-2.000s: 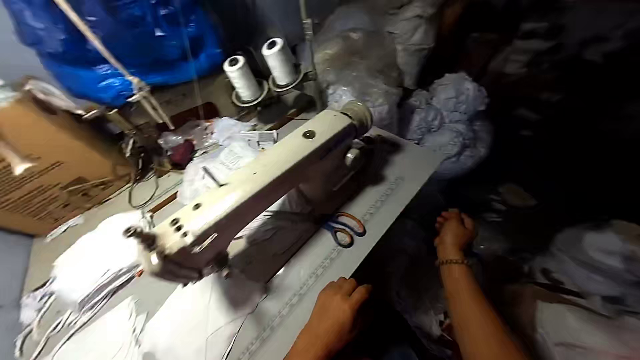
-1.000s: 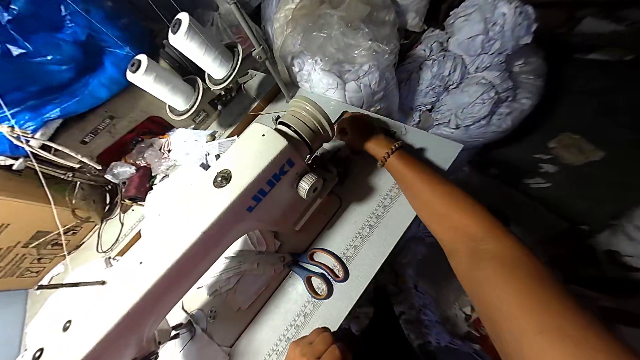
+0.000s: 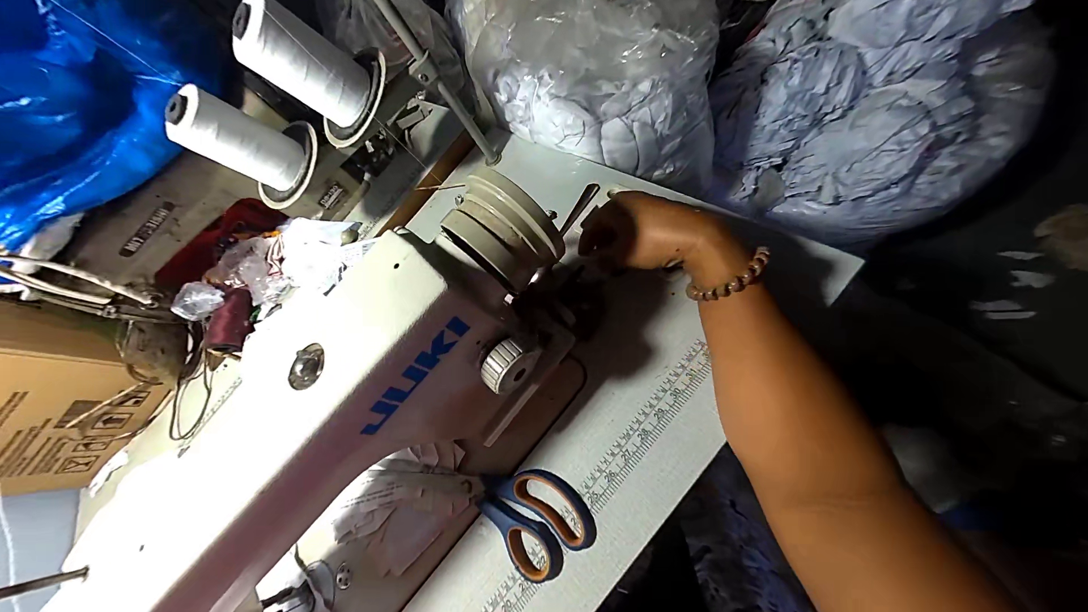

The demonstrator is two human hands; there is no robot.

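A white Juki sewing machine (image 3: pixel 340 382) runs diagonally across the view on a pale table with a printed ruler scale. My right hand (image 3: pixel 637 234), a beaded bracelet at its wrist, is at the far end of the table, just right of the machine's handwheel (image 3: pixel 501 229). Its fingers are bent down in shadow near a small metal tool (image 3: pixel 580 208); whether they hold anything is hidden. Scissors with blue and orange handles (image 3: pixel 544 523) lie on the table beside the machine, their blades toward some paper pieces (image 3: pixel 408 510). My left hand is out of view.
Two white thread cones (image 3: pixel 297 64) stand on holders at the upper left. Clear bags of white cloth (image 3: pixel 612 110) border the far table edge. A maroon thread spool (image 3: pixel 229 319) and plastic scraps lie behind the machine, near a cardboard box (image 3: pixel 76 399) and blue plastic (image 3: pixel 85 110).
My right hand has moved from beside the table to its far end by the handwheel. My left hand has left the view. The view has come closer to the machine.
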